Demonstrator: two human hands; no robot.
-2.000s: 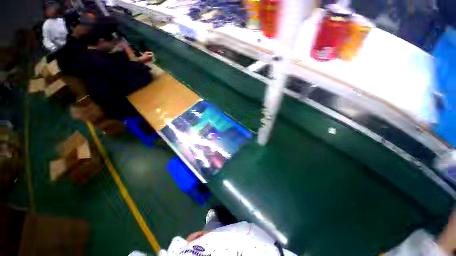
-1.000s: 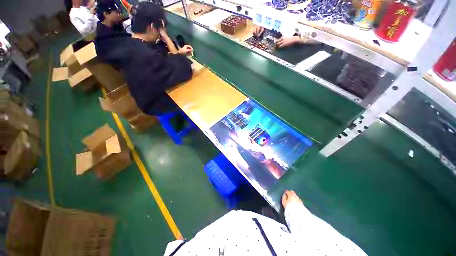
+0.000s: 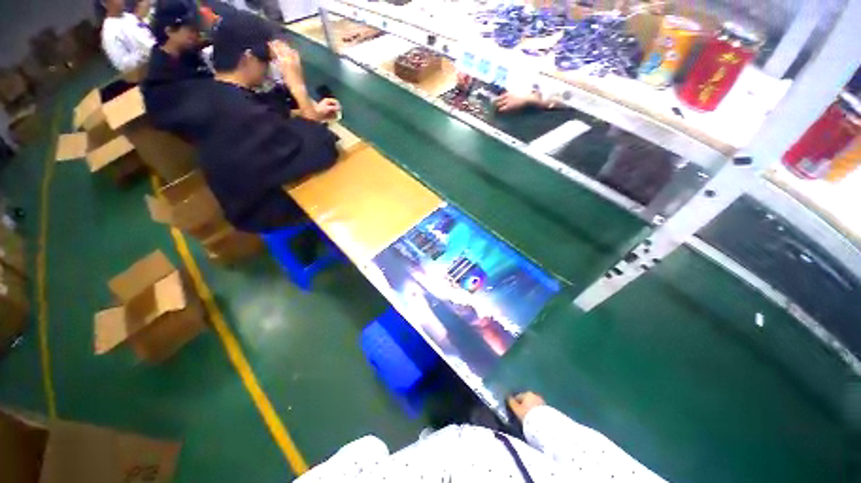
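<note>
My right hand is small at the bottom centre, at the near edge of the green bench. Its fingers are too small to read, and I cannot tell if it holds anything. My left hand is not visible; only a white sleeve shows at the bottom edge. A glossy blue-purple picture mat lies flat on the bench beyond my right hand. A tan board lies past the mat.
A blue stool stands beside the bench. A person in black sits farther along. Open cartons stand on the floor. A white post rises from the bench; red cans and wired parts sit on the shelf.
The view has swung since the first frame. My right hand came into view by the mat and now appears slightly lower and left. The skin at the left sleeve no longer shows.
</note>
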